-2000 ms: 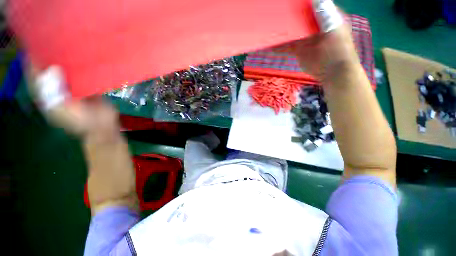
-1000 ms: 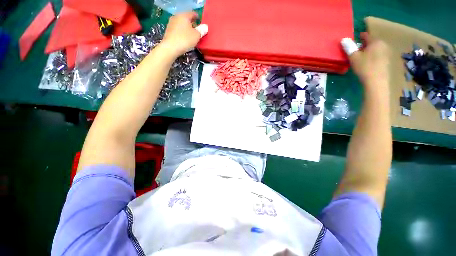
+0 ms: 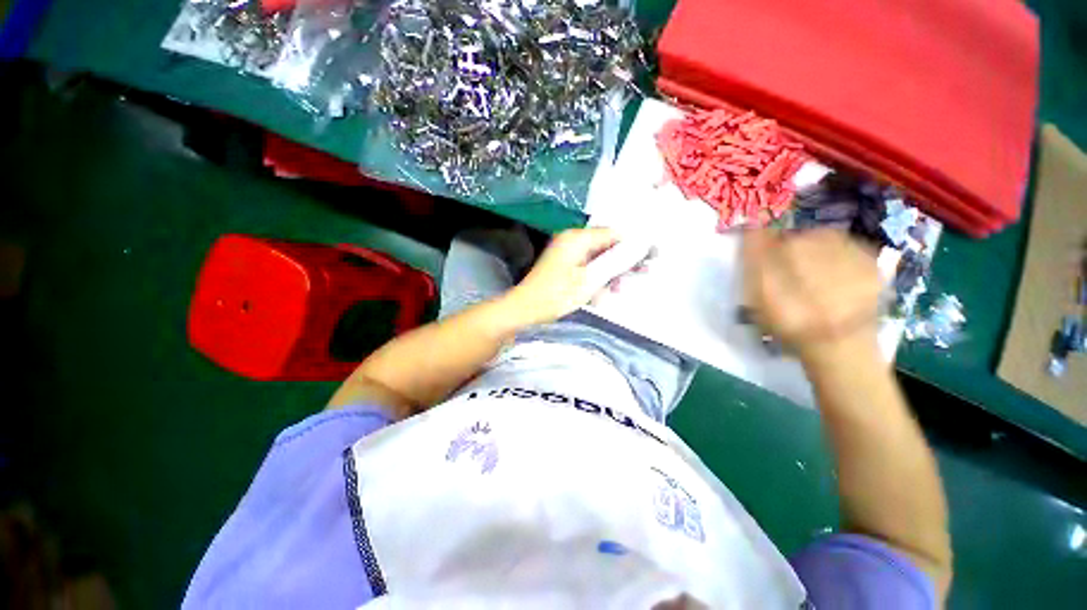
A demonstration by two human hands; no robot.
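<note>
A pile of red strips (image 3: 733, 163) lies on the white work sheet (image 3: 703, 280). A loose pile of small dark plates (image 3: 844, 205) lies to its right, partly hidden by my right hand. My left hand (image 3: 581, 272) is over the sheet's left edge, white covers on its fingertips, fingers close together; whether it holds anything is unclear. My right hand (image 3: 811, 284) is blurred over the sheet, in front of the dark plates; its fingertips and anything in them cannot be made out.
A thick stack of red foam sheets (image 3: 882, 89) lies behind the piles. Shiny metal clips (image 3: 495, 83) heap on clear plastic at the left. Brown cardboard (image 3: 1051, 286) with dark pieces is at the far right. A red stool (image 3: 268, 307) stands on the floor at the left.
Both hands have left the red stack and come down over the white sheet. The raised red sheet from earlier now lies on the stack. The camera view has turned and shifted.
</note>
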